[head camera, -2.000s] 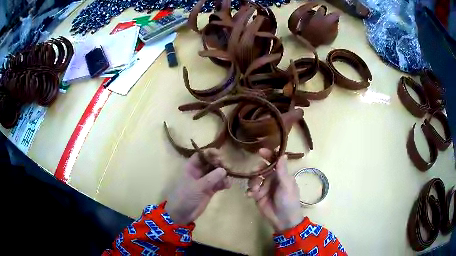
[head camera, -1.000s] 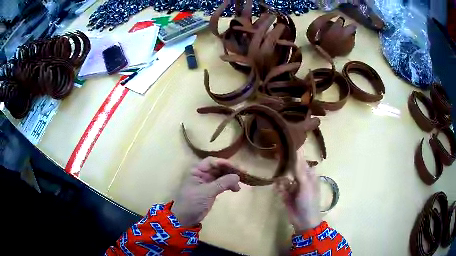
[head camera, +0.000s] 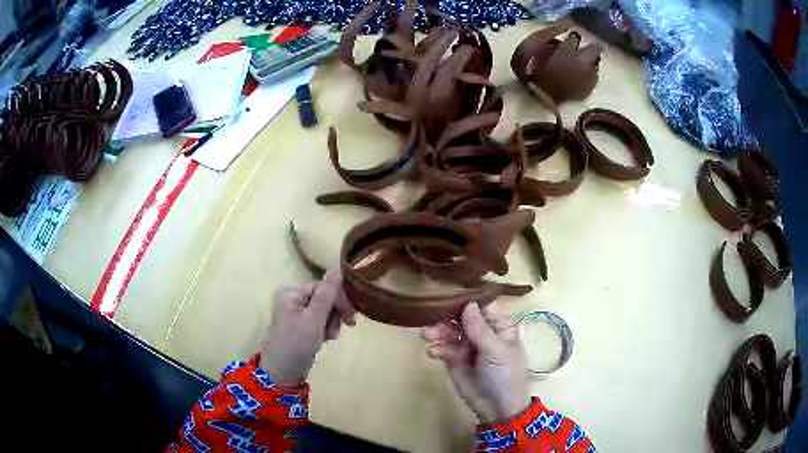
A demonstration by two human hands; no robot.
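Observation:
A brown headband point(head camera: 399, 307) is held in front of me, turned so its broad outer face shows, with its dark inside visible at the back. My left hand point(head camera: 303, 326) holds its left side between thumb and fingers. My right hand point(head camera: 483, 356) holds it near the lower right, thumb on the outer face. Its far part overlaps the loose headband pile point(head camera: 443, 80) in view, so where its other end lies is hard to tell.
A tape roll point(head camera: 547, 343) lies beside my right hand. Stacked headbands point(head camera: 66, 124), a phone point(head camera: 174, 110), a small black block point(head camera: 306, 104) and a calculator point(head camera: 292, 57) are left. Nested headbands point(head camera: 742, 389) and a clear plastic bag point(head camera: 695, 75) are right. Shiny dark pieces point(head camera: 328, 12) lie at the back.
The held headband has turned from a thin edge-on arc to show its broad face. My left hand has moved from its lower edge to its left side. The view has shifted slightly.

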